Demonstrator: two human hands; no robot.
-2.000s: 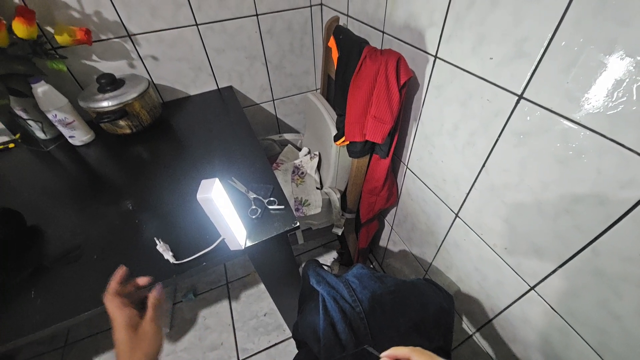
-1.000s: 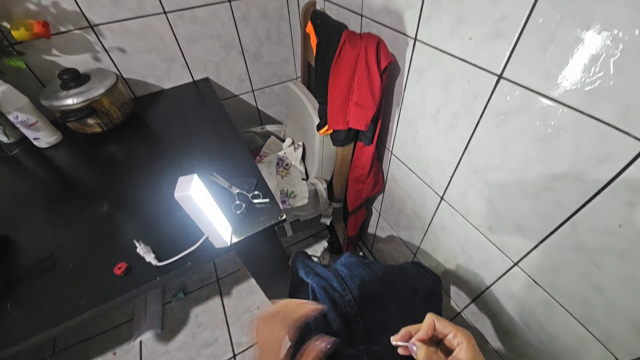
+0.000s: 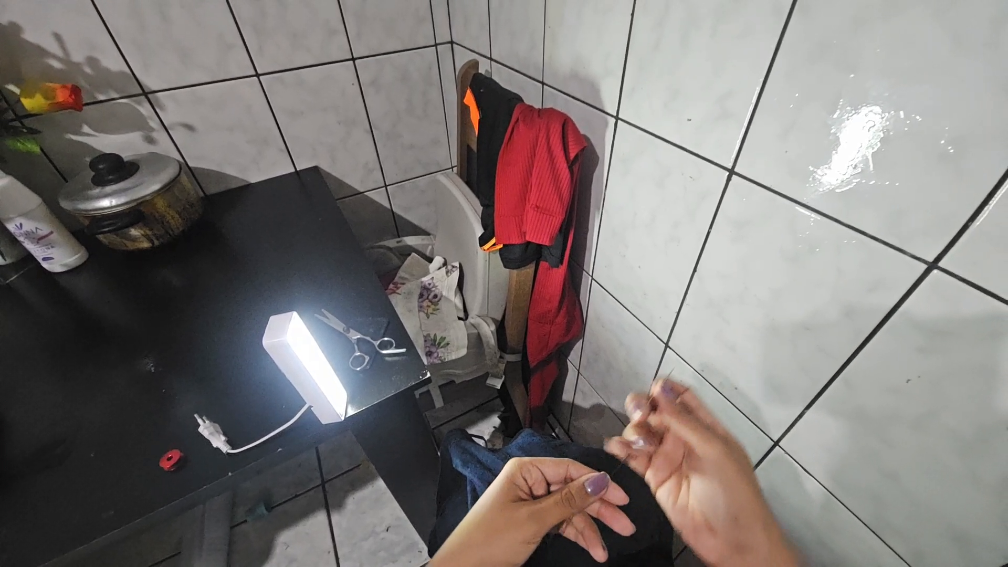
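In the lower middle, my left hand (image 3: 555, 500) pinches thumb against index finger on what looks like a fine dark thread, its other fingers loosely spread. Just right of it and higher is my right hand (image 3: 693, 465), blurred, fingertips together; a thin needle-like tip shows above them. Dark blue denim cloth (image 3: 476, 465) and black cloth (image 3: 630, 504) lie beneath the hands. On the black table at left are a small red spool or bobbin (image 3: 170, 460), metal scissors (image 3: 361, 340) with blades apart, and a lit white lamp (image 3: 307, 370).
The black table (image 3: 236, 260) holds a lidded pot (image 3: 130, 197) and a white bottle (image 3: 39, 224). The lamp's plug (image 3: 211, 431) lies near its front edge. Behind the corner, red clothing (image 3: 539, 173) hangs over a wooden post beside a pale chair (image 3: 465, 244). Tiled wall stands at right.
My left hand has moved right from the table's front edge to beside my right hand, which has risen. The red spool, not visible in the earliest frame, lies on the table.
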